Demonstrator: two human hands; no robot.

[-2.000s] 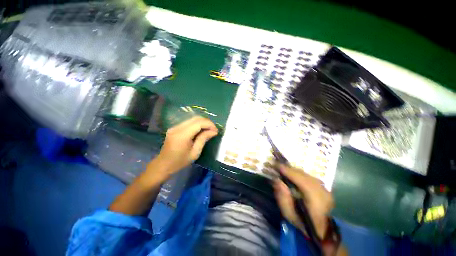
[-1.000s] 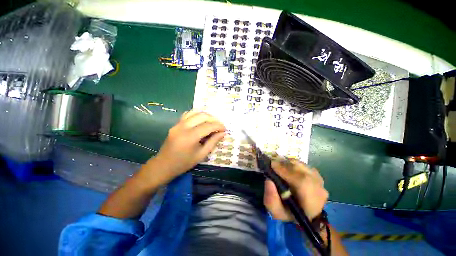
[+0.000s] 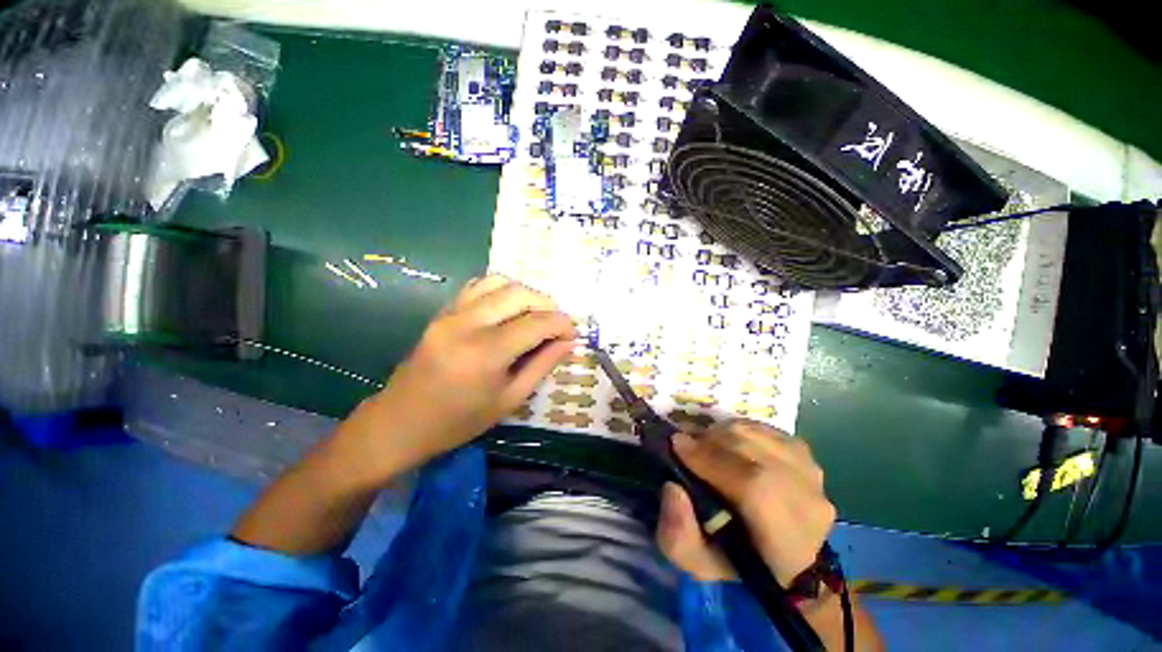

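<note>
My right hand is closed around a black soldering iron, its thin metal tip pointing up and left, close to the fingertips of my left hand. My left thumb and fingers are pinched together above the white component sheet; a small bluish piece shows at their tips, too small and glary to make out. Rows of small dark and tan components cover the sheet. A blue and white circuit board lies on the sheet. Another cluster with yellow ends lies at its left edge.
A black fan stands on the sheet's right side, beside a tray of small grey parts. A black station is far right. A solder spool, plastic trays and a bag with white wad are left. Loose slivers lie on the mat.
The view has shifted and sharpened since the first frame. The iron's tip has moved left to the left fingertips. Both hands keep their grips.
</note>
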